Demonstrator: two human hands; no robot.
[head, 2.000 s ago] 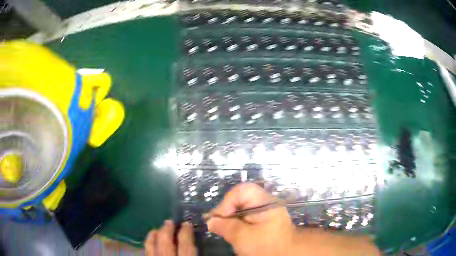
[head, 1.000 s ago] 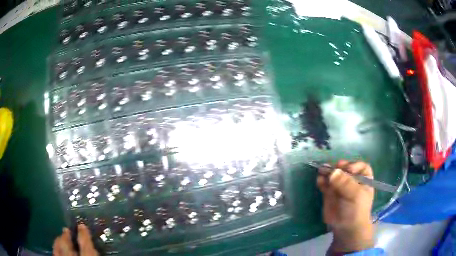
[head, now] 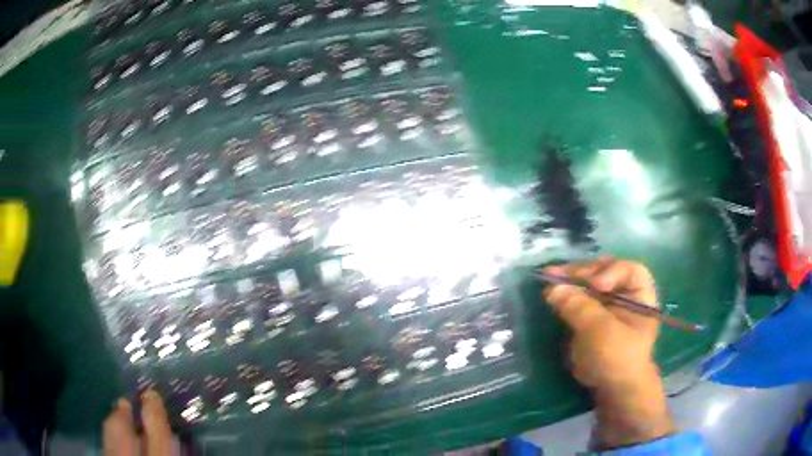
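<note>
A large clear tray [head: 267,191] with rows of small dark parts and shiny spots lies on the green surface. Strong glare hides part of its middle rows. My right hand [head: 610,325] holds thin tweezers [head: 628,305], their tips pointing left near the tray's right edge, just below a loose pile of tiny black pieces [head: 563,198]. Whether the tips hold a piece is too blurred to tell. My left hand [head: 138,427] is cut off by the bottom edge, its fingers at the tray's lower left corner. A dark strip shows between them; I cannot tell if it is held.
A red-edged container [head: 773,160] with white material stands at the far right. A white tube-like thing [head: 681,62], clear tubing [head: 737,258] and a small round gauge [head: 762,258] are near it. A yellow thing [head: 12,240] shows at the left edge.
The view has turned right since the first frame. My right hand has moved from the tray's lower left to beside the black pile, tweezers still held. My left hand stays at the tray's corner.
</note>
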